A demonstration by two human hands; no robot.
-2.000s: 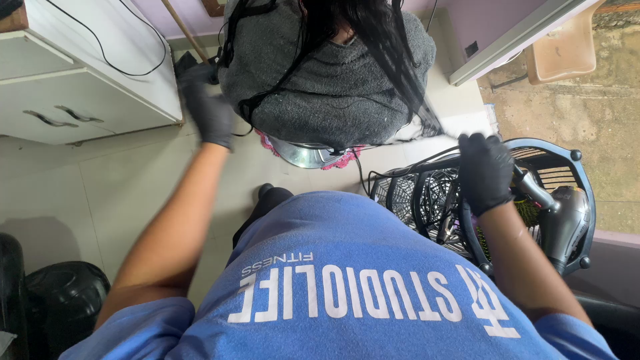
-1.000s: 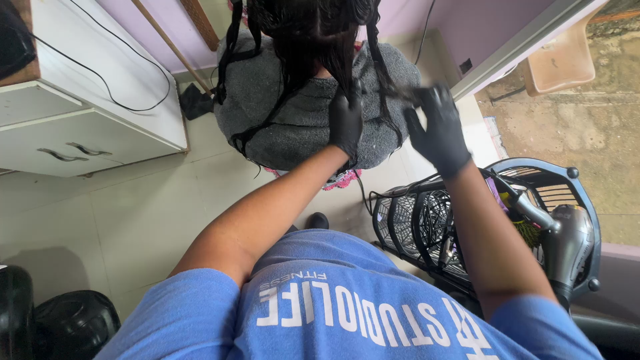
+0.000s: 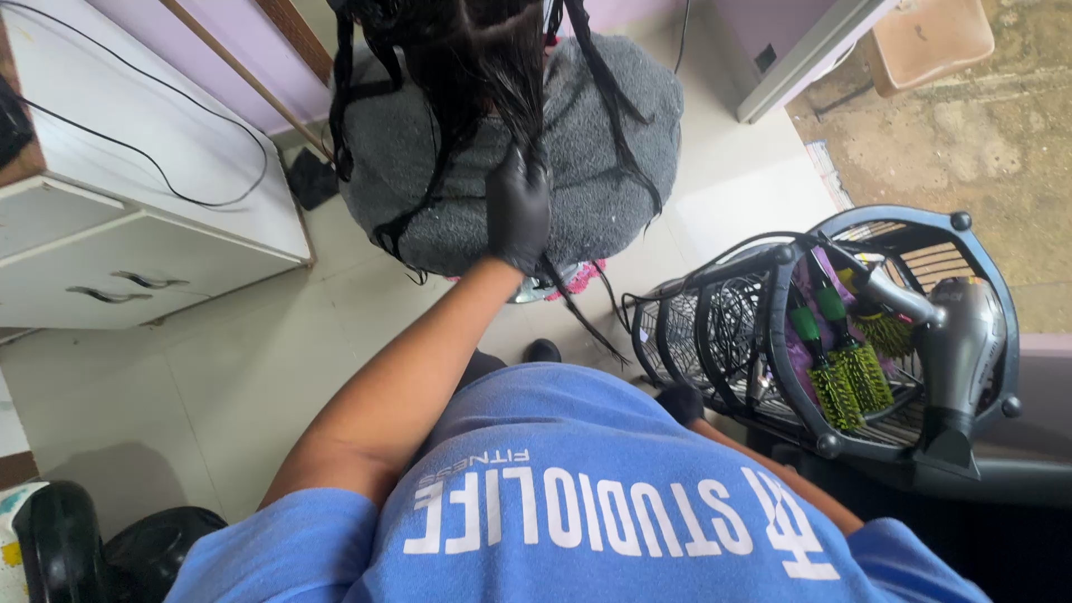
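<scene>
A seated person with dark, wet-looking hair [image 3: 511, 75] has a grey towel [image 3: 603, 167] around the shoulders. My left hand [image 3: 519, 205], in a black glove, is closed around a gathered section of that hair at the back; its thin end hangs below my fist. Other long strands lie apart over the towel on both sides. My right hand [image 3: 680, 405], also gloved in black, is low beside my blue shirt, near the cart's lower left edge. It is mostly hidden, so its fingers and anything in them cannot be made out.
On my right stands a black wire cart [image 3: 825, 335] with green-handled round brushes [image 3: 863, 373], cords and a grey hair dryer [image 3: 963, 343]. A white cabinet [image 3: 151, 243] is at left, with a cord on top. A door frame [image 3: 812, 59] is at upper right, black round objects [image 3: 159, 544] at lower left.
My left hand has closed on a section of hair, lower than a second ago. My right hand has come away from the strands at the right and down beside my body.
</scene>
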